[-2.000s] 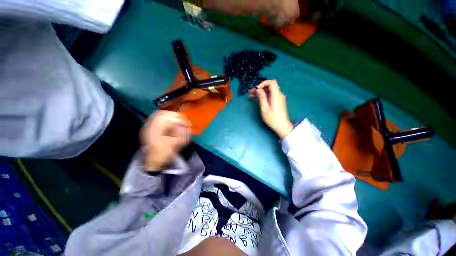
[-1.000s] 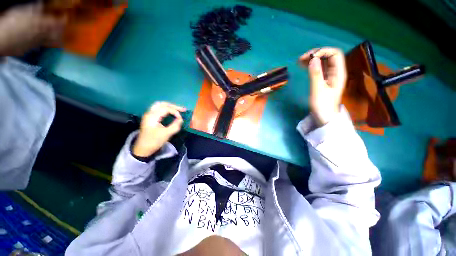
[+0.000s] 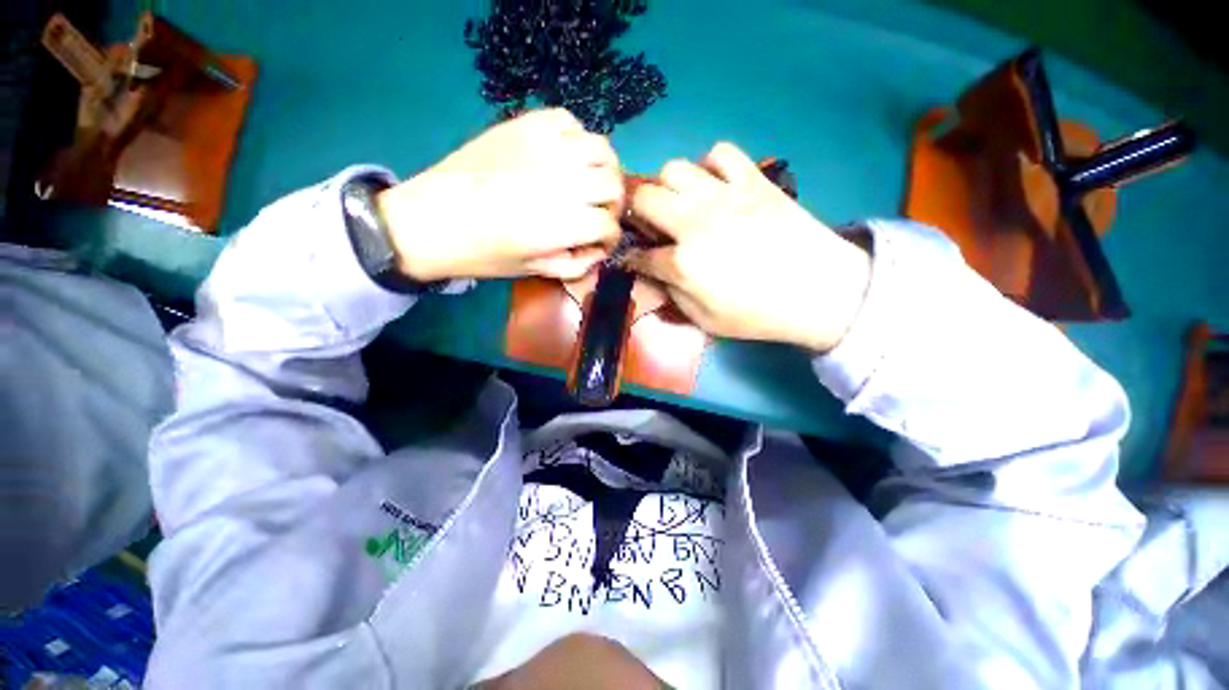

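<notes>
A three-armed black unit (image 3: 605, 330) stands on an orange-brown fixture (image 3: 542, 332) in front of me. One glossy arm points towards me; the other two are mostly covered by my hands. My left hand (image 3: 510, 202) and my right hand (image 3: 739, 249) meet over the centre hub, fingers bent and close together. The fingertips and anything small between them are hidden, so I cannot tell whether either hand holds a part. A loose heap of small black parts (image 3: 559, 57) lies just beyond my left hand.
A fixture with bare brown arms (image 3: 189, 128) is at the upper left. Another fixture (image 3: 943, 189) carries a black unit (image 3: 1129, 158) at the right. A further fixture (image 3: 1204, 404) shows at the right edge. People's grey sleeves are at both sides, on the near side of the teal belt (image 3: 809, 95).
Both hands have moved inward from either side of the central unit and now meet over its hub. The bare-armed fixture at the left now shows more fully, without a hand over it.
</notes>
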